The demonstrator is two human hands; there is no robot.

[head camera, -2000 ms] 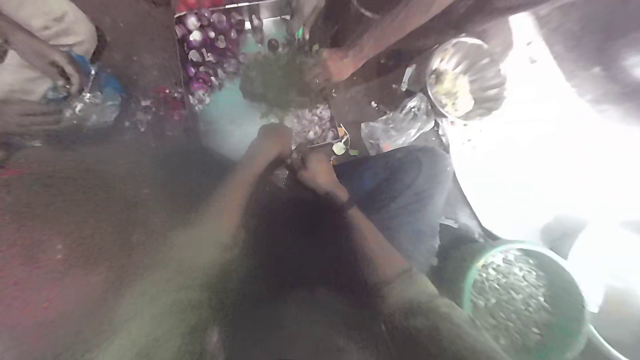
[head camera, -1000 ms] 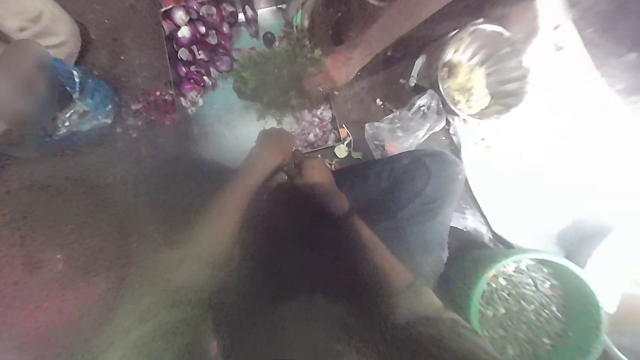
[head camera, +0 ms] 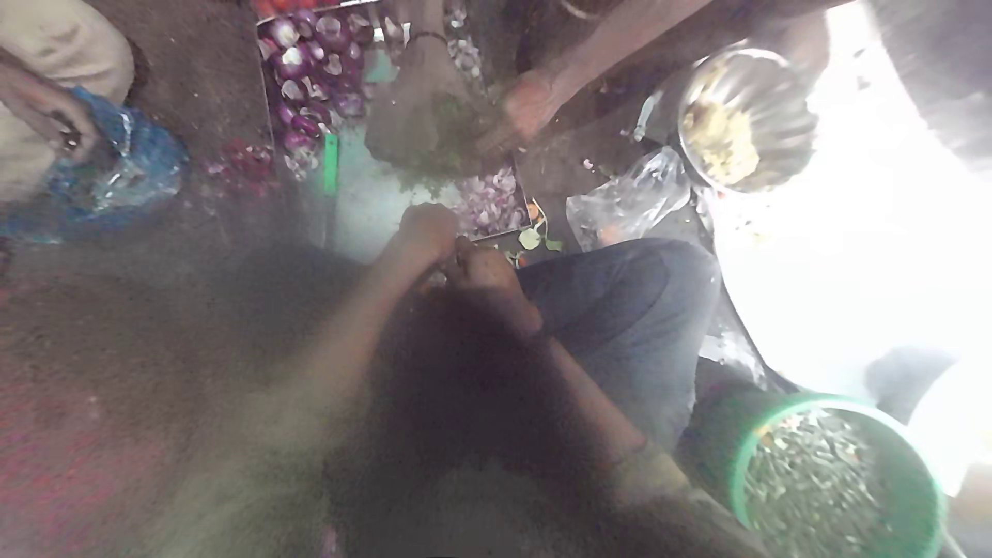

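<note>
My left hand [head camera: 430,226] and my right hand [head camera: 490,267] are curled close together over my lap, at the near edge of a pale tray [head camera: 353,205]. Some small thing seems to be between their fingers, too blurred to name. Beyond them, a co-worker's two hands are at a bunch of green herbs [head camera: 446,139] over the tray. Peeled red onions [head camera: 310,66] fill its far left part, with a green-handled tool [head camera: 331,164] just nearer. Chopped onion [head camera: 492,203] lies in the near right corner.
At right are a metal bowl [head camera: 802,128] with pale yellow food, a clear plastic bag [head camera: 635,198] and a green bucket [head camera: 926,465] of small pieces. A blue plastic bag [head camera: 147,167] lies by another person's hand at left. Onion skins [head camera: 244,167] litter the floor.
A co-worker's other hand has come over the herbs from the far side, and the green-handled tool now shows on the tray. My hands remain together in about the same place.
</note>
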